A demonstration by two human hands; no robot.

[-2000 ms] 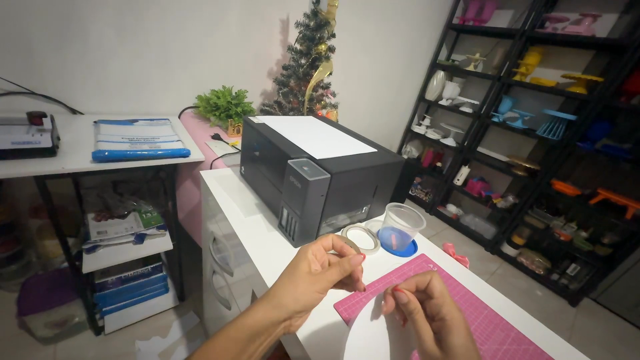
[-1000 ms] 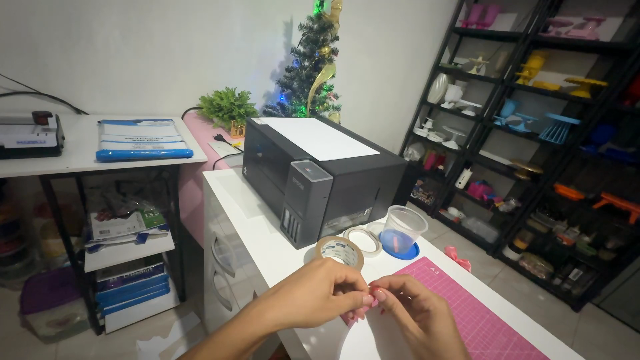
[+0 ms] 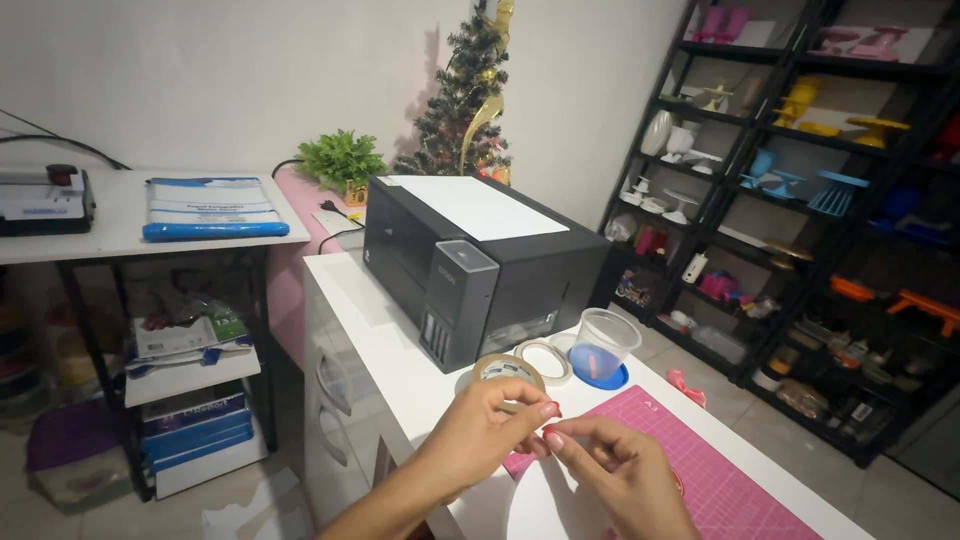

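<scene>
My left hand [image 3: 487, 431] and my right hand [image 3: 619, 465] are close together over the front of the white cabinet top, thumb and fingertips pinched on each. Whatever lies between the fingertips is too small to make out. Below them is a rounded white piece [image 3: 536, 502], partly covered by my right hand. A pink cutting mat [image 3: 720, 472] lies under and to the right of it. Just beyond my left hand is a roll of brown tape [image 3: 499, 367], beside a narrower tape roll [image 3: 545, 361] and a clear plastic cup [image 3: 609, 335] at a blue lid [image 3: 611, 377].
A black printer [image 3: 480, 277] with a white sheet [image 3: 476, 206] on top stands behind the tape. At left, a side table [image 3: 112, 244] holds a blue-edged paper pack [image 3: 214, 210]. Black shelves [image 3: 757, 135] with colourful stands rise at right. A pink bow [image 3: 686, 388] shows past the cabinet edge.
Two seconds ago my hands were farther apart; their fingertips came together one second ago and are slightly separated now. The lights on the small tree, lit one second ago, now look off.
</scene>
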